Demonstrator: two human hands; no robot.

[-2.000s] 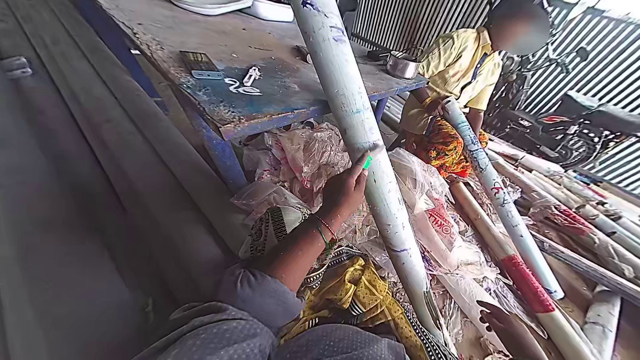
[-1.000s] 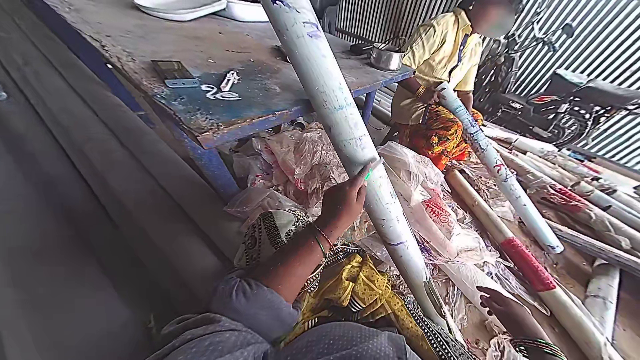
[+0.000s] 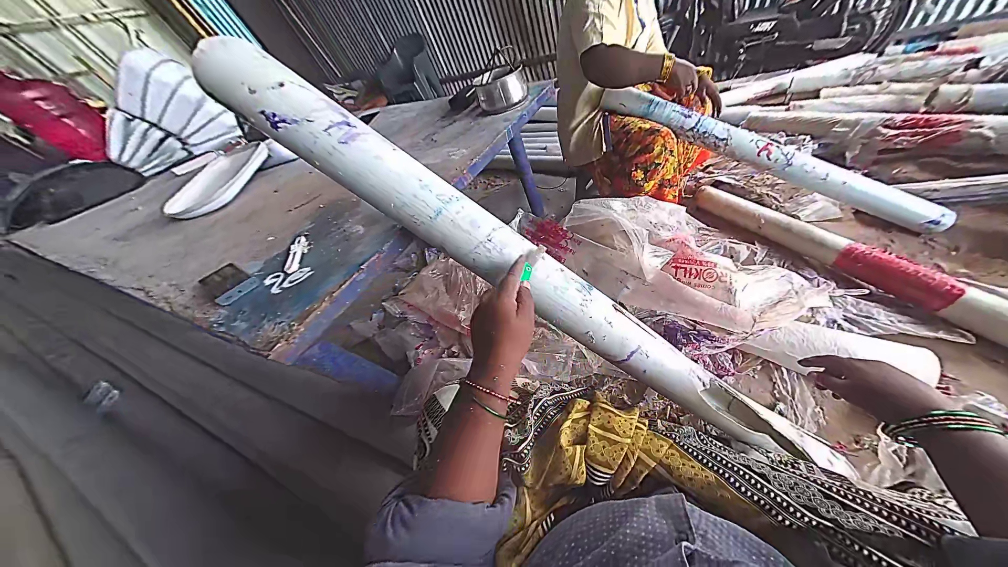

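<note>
A long white plastic pipe (image 3: 441, 205) with purple and blue smears runs diagonally across the view; its split lower end lies over my patterned lap cloth. My left hand (image 3: 504, 315) grips a small green-handled tool (image 3: 526, 272), perhaps a blade, with its tip against the pipe's surface. My right hand (image 3: 866, 386) is held apart from the pipe, low at the right, fingers spread and nothing in it. Crumpled clear plastic film (image 3: 622, 244), some with red print, lies beneath and behind the pipe.
A worn blue-edged table (image 3: 339, 197) stands at left, bearing a metal pot (image 3: 502, 90), a white tray (image 3: 216, 183) and a scraper (image 3: 239, 290). Behind it a person (image 3: 614, 87) sits holding another pipe (image 3: 756, 153). A red-banded pipe (image 3: 898, 276) and several wrapped pipes lie on the ground at right.
The pipe at my left hand has tilted from steep to a flatter slant, its upper end now at the left. The view has also shifted.
</note>
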